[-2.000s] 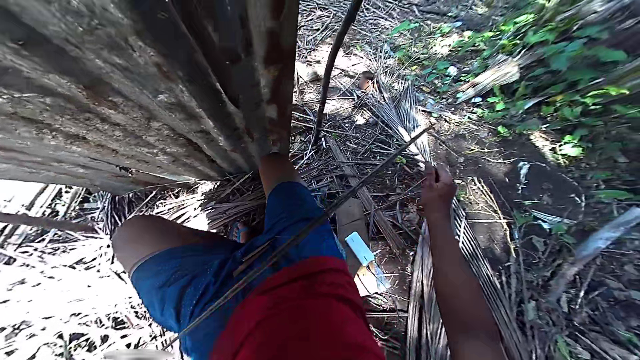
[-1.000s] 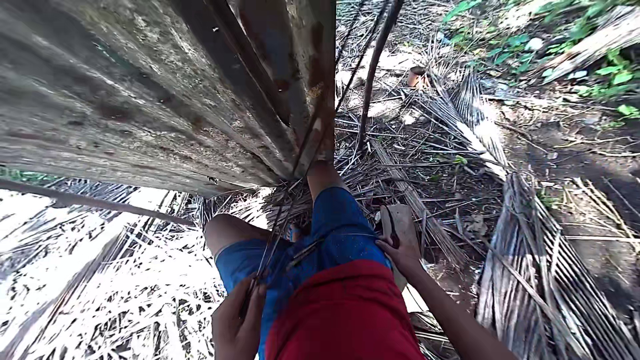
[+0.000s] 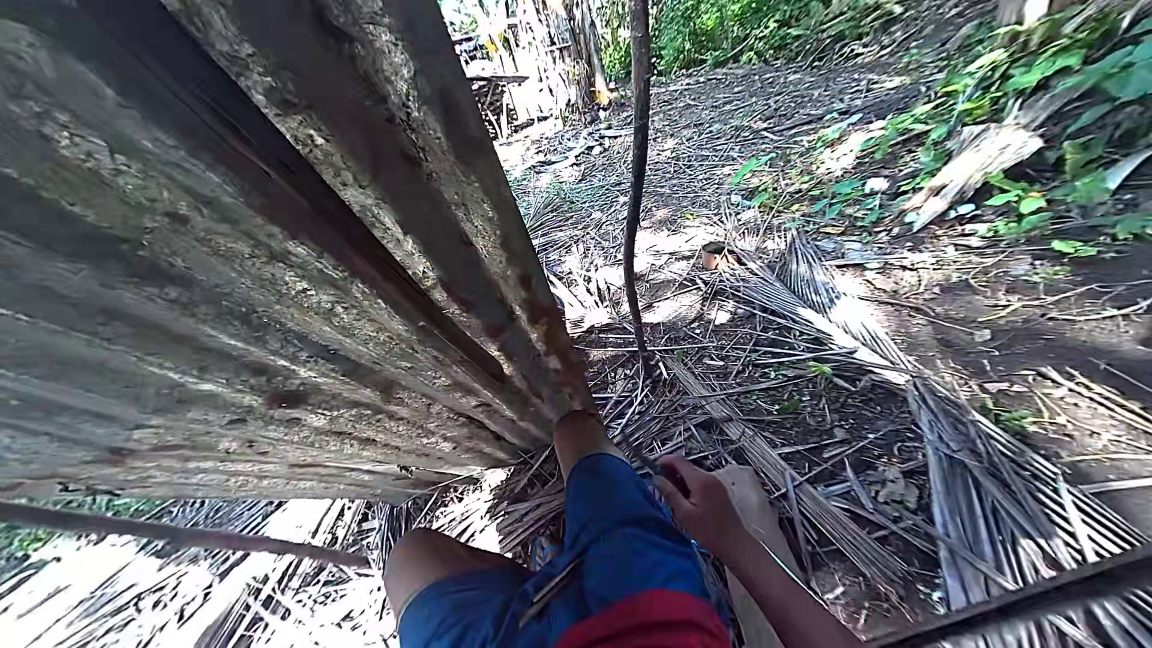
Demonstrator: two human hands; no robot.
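My right hand [image 3: 700, 506] is beside my right thigh in blue shorts [image 3: 621, 531], its fingers curled; whether they grip a thin dark piece at the fingertips is unclear. My left hand is out of view. A weathered, rust-stained corrugated metal sheet [image 3: 297, 297] leans over the left side, its lower corner close to my right knee. A thin stick or strip [image 3: 547, 589] lies across the shorts. Close to the camera, a dark pole or strip [image 3: 1017, 601] crosses the lower right corner; what holds it is hidden.
A thin upright pole [image 3: 638, 180] stands ahead. Dry palm fronds [image 3: 981, 486] and loose sticks cover the ground at right. A flat board-like piece [image 3: 751, 522] lies beneath my right forearm. Another pole [image 3: 180, 535] runs low at left. Green plants [image 3: 1035, 198] grow at upper right.
My left hand, seen low by the thigh one second ago with thin dark strands, has left the view. My right hand has come in from the far right to beside my thigh. The view has tilted up.
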